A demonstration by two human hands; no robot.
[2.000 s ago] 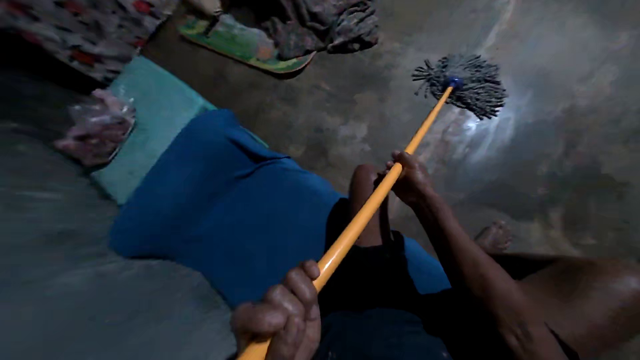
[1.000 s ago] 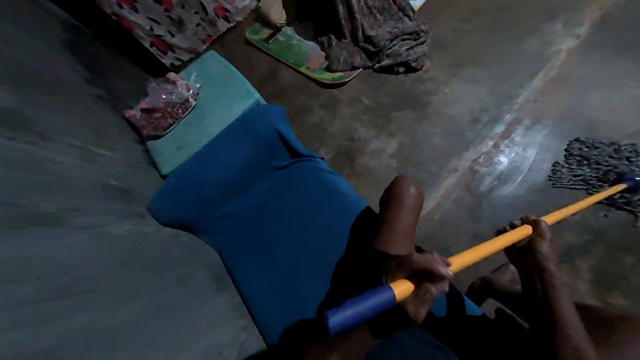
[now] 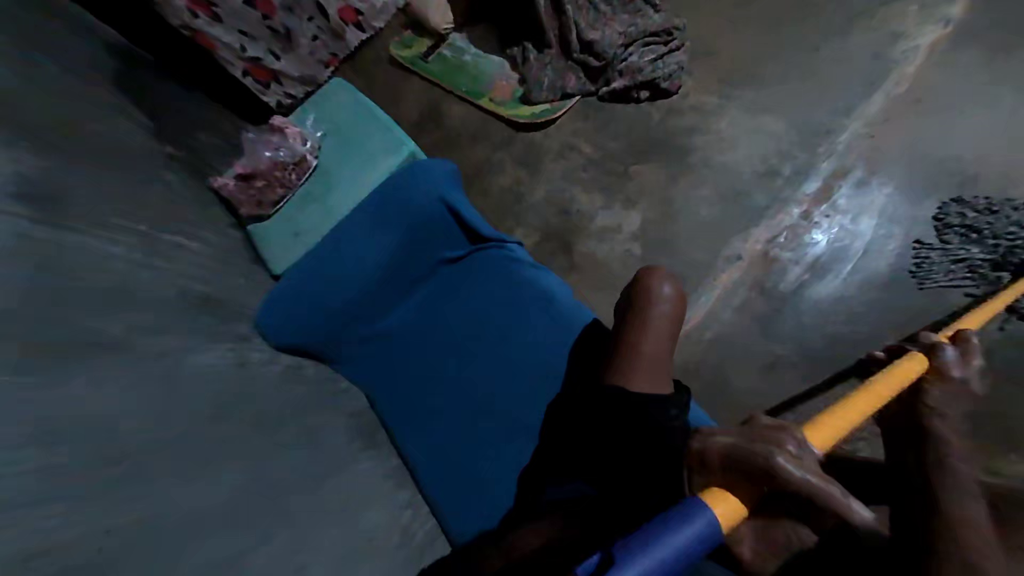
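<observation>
My left hand is closed around the yellow mop handle, just above its blue end grip. Farther up the same handle, toward the mop head, my right hand is wrapped around it. The grey string mop head lies on the floor at the right edge, partly cut off by the frame. The handle slants from the lower middle up to the right, passing to the right of my bare knee.
A long pad with a blue cloth cover lies beside the wall. A clear plastic bag rests on its green end. Beyond are a green board, dark crumpled cloth and floral fabric. The concrete floor shines at right.
Two seconds ago the mop head was at the upper middle right; it has swung to the right, and the handle now lies flatter. Both hands have stayed on the handle. The view has shifted.
</observation>
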